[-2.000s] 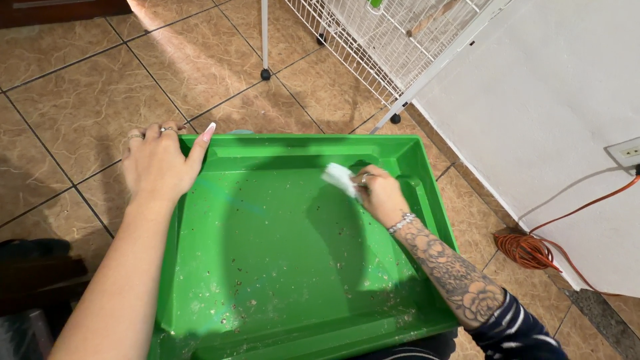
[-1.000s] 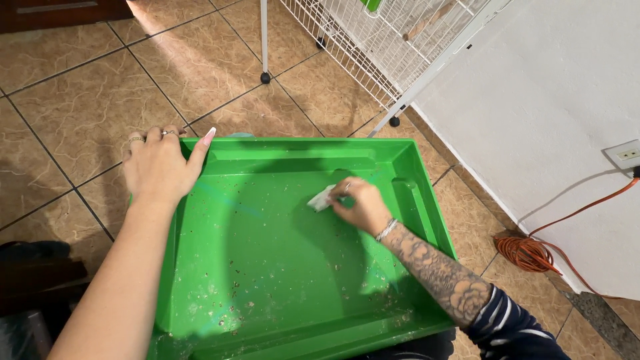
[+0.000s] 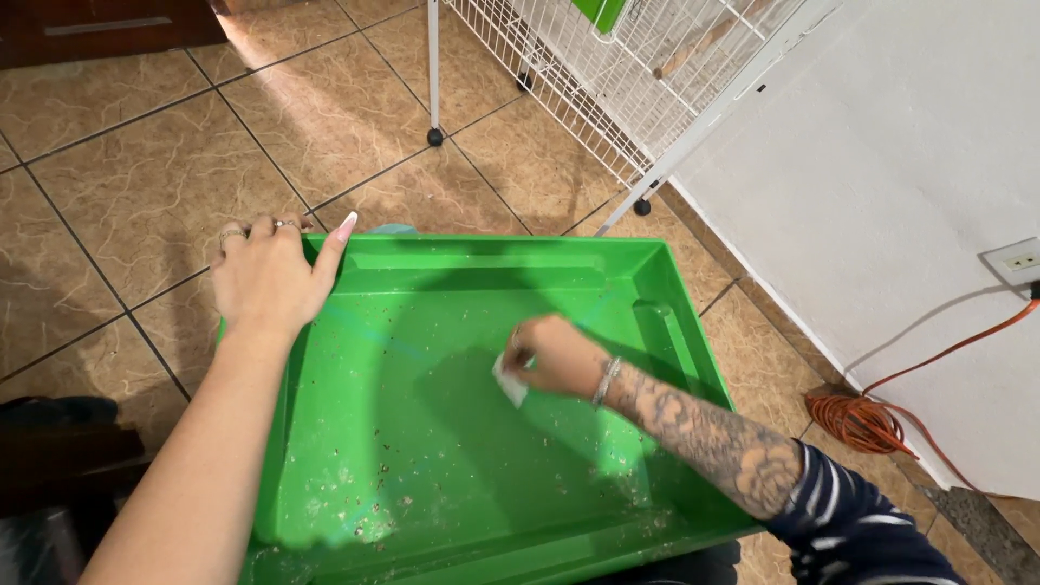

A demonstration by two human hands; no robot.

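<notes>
A large green plastic tray (image 3: 487, 240), with seed-like debris and pale stains scattered over its floor, lies tilted toward me. My left hand (image 3: 272, 280) grips its far left corner, the thumb along the inside of the rim and the fingers over the outside. Pinched in the fingertips of my right hand (image 3: 552, 356) is a crumpled white wipe or tissue (image 3: 511, 383), held low at the middle of the tray; whether it touches the floor of the tray is hard to tell. Debris is thickest near the lower left.
A white wire cage (image 3: 569, 114) on a wheeled stand is beyond the tray. At the right, a coiled orange extension cord (image 3: 853, 422) lies by the white wall (image 3: 877, 162), its plug at an outlet (image 3: 1020, 261). Dark wooden furniture (image 3: 106, 28) stands at the upper left on the tiled floor (image 3: 154, 162).
My right hand has moved with the white wipe from the tray's far right part toward its middle. My left hand has stayed on the corner.
</notes>
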